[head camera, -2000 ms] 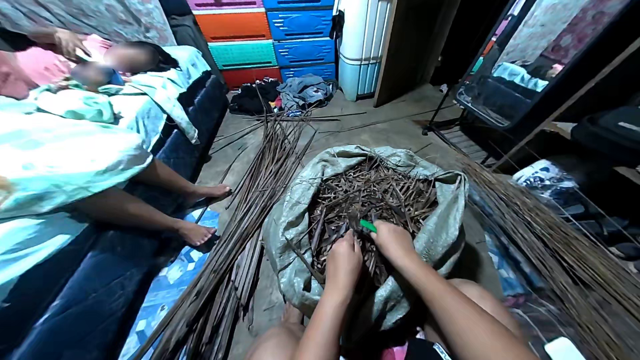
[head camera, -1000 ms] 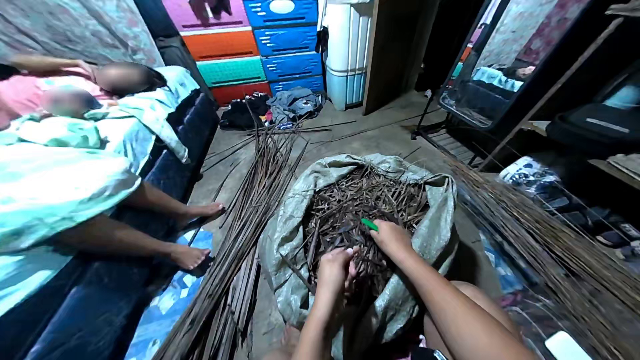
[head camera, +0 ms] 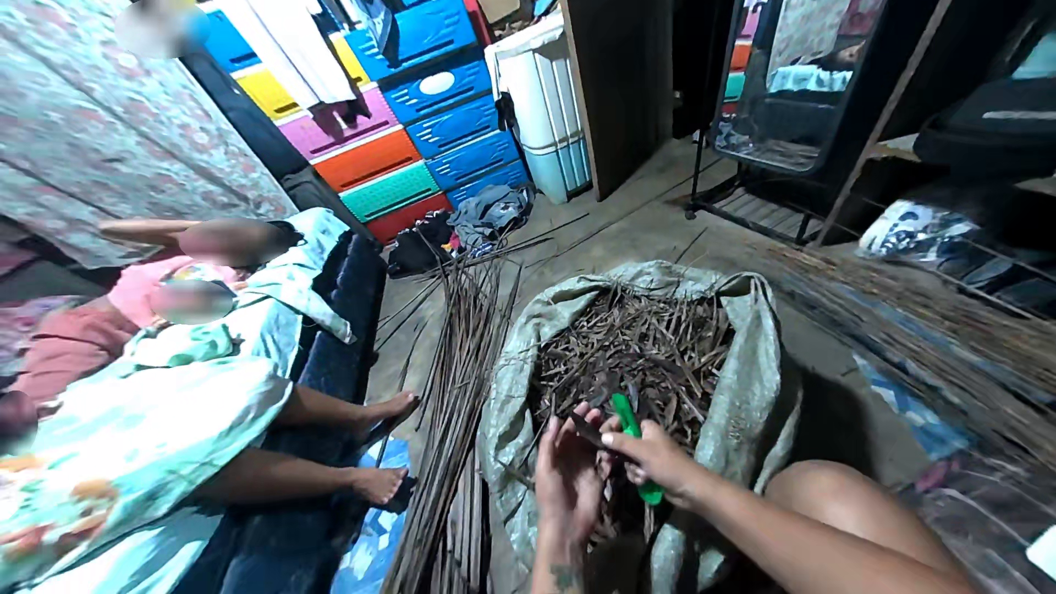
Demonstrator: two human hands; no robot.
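A woven plastic sack [head camera: 747,404] stands with its rim folded out, filled with short brown plant scraps [head camera: 635,346]. Over its near side my right hand [head camera: 660,462] grips a green-handled tool [head camera: 629,417], whose blade is not clear. A short dark brown piece [head camera: 587,431] lies between my two hands, its near end under my right thumb. My left hand [head camera: 573,474] is palm up with fingers apart and curled, close to that piece; whether it grips it I cannot tell. Left of the sack lies a bundle of long thin brown sticks or midribs [head camera: 462,363].
More long sticks [head camera: 924,330] lie on the floor at the right. People rest on a dark blue couch [head camera: 330,371] at the left, bare feet near the bundle. Behind are clothes [head camera: 495,216], coloured plastic drawers [head camera: 450,107], a white bin [head camera: 549,124] and a standing mirror [head camera: 784,91].
My left hand, a loose fist over the scraps one second ago, has opened palm up beside my right hand. The green handle now points more up and down. The view has tilted and shifted left.
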